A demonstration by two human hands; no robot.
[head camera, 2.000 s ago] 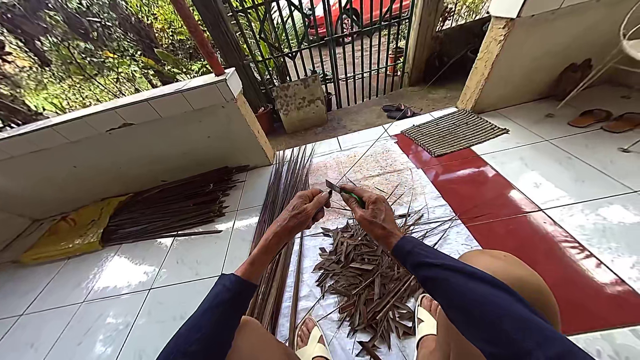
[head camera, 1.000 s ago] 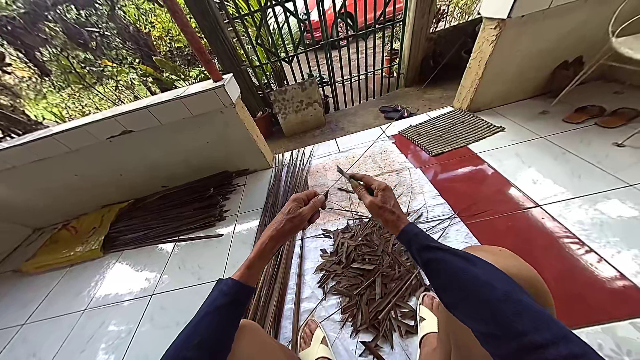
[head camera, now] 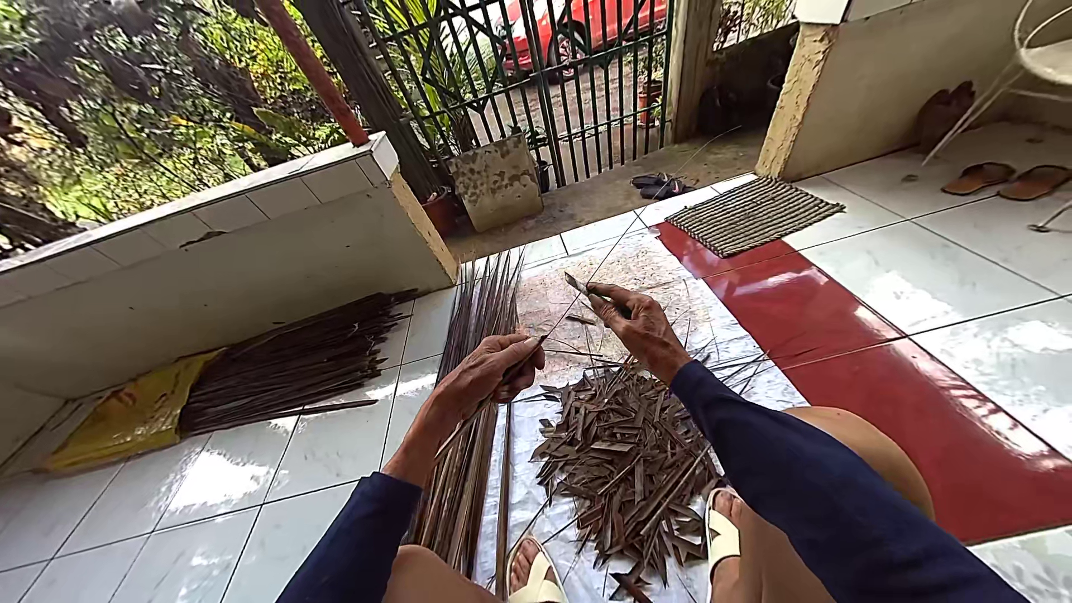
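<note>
My left hand (head camera: 490, 373) is closed on a thin dark palm leaf strip (head camera: 543, 338), whose slender midrib runs up and away to the right. My right hand (head camera: 638, 327) grips a small knife (head camera: 576, 283), its blade pointing up and left beside the midrib. Under my hands a pale sheet (head camera: 553, 289) covers the floor. A heap of cut brown leaf pieces (head camera: 624, 461) lies on it between my feet. Along its left side stretches a bundle of long dark leaf strips (head camera: 473, 352), partly hidden by my left forearm.
Another dark leaf bundle (head camera: 293, 360) rests on a yellow sack (head camera: 126, 419) by the low wall (head camera: 226, 285). A woven mat (head camera: 754, 213) lies at the upper right on the tiles, with brown slippers (head camera: 1005, 178) beyond. A metal gate (head camera: 569, 92) stands ahead.
The knife and my right hand were close to my left hand two seconds ago; the right hand has moved away from it. A long thin midrib now shows extending past the knife.
</note>
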